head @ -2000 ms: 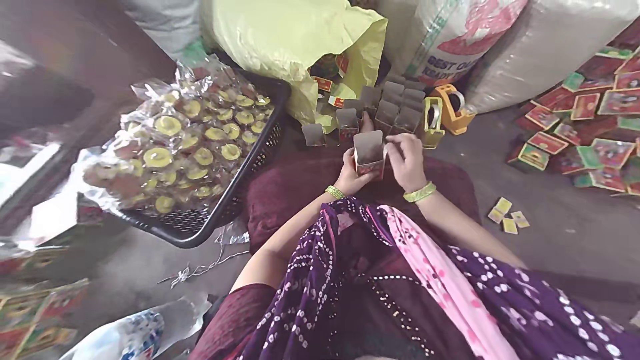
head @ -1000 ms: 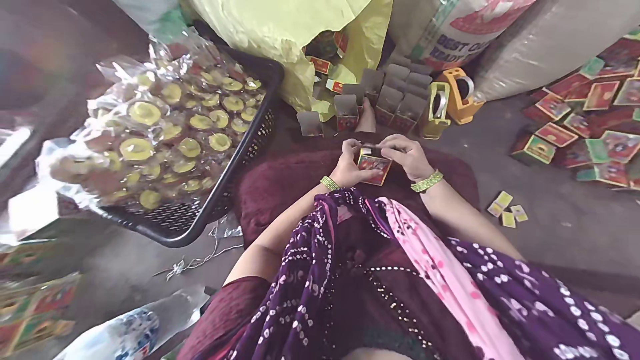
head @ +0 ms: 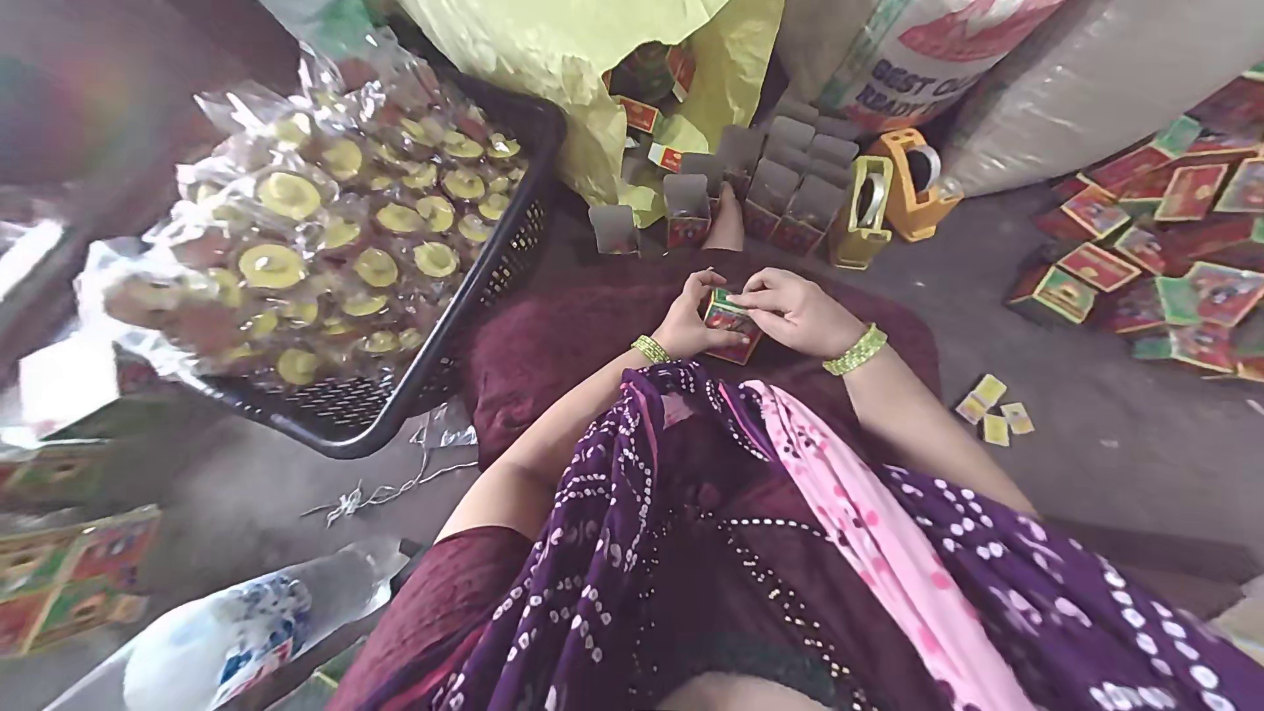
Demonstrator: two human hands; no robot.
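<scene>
My left hand (head: 693,321) grips a small red and green cardboard box (head: 729,314) over my lap, thumb and fingers on its sides. The box's lid lies closed. My right hand (head: 796,308) has its bent fingertips on the top edge of that box; whether they pinch anything is hidden. Several upright boxes with raised grey flaps (head: 774,186) stand in front of my knees. Two tape dispensers, a yellow one (head: 862,219) and an orange one (head: 910,188), are to their right.
At left is a black plastic basket (head: 395,395) heaped with plastic-wrapped, yellow-topped items (head: 288,196). Red and green boxes (head: 1096,267) are piled at right. Small yellow pieces (head: 995,413) lie on the floor. A yellow bag (head: 553,89) and sacks (head: 1047,109) stand ahead; a plastic bottle (head: 267,622) lies lower left.
Two seconds ago the box in my hands had its grey flap raised; the flap is now folded down. My right hand has moved from beside the box onto its top.
</scene>
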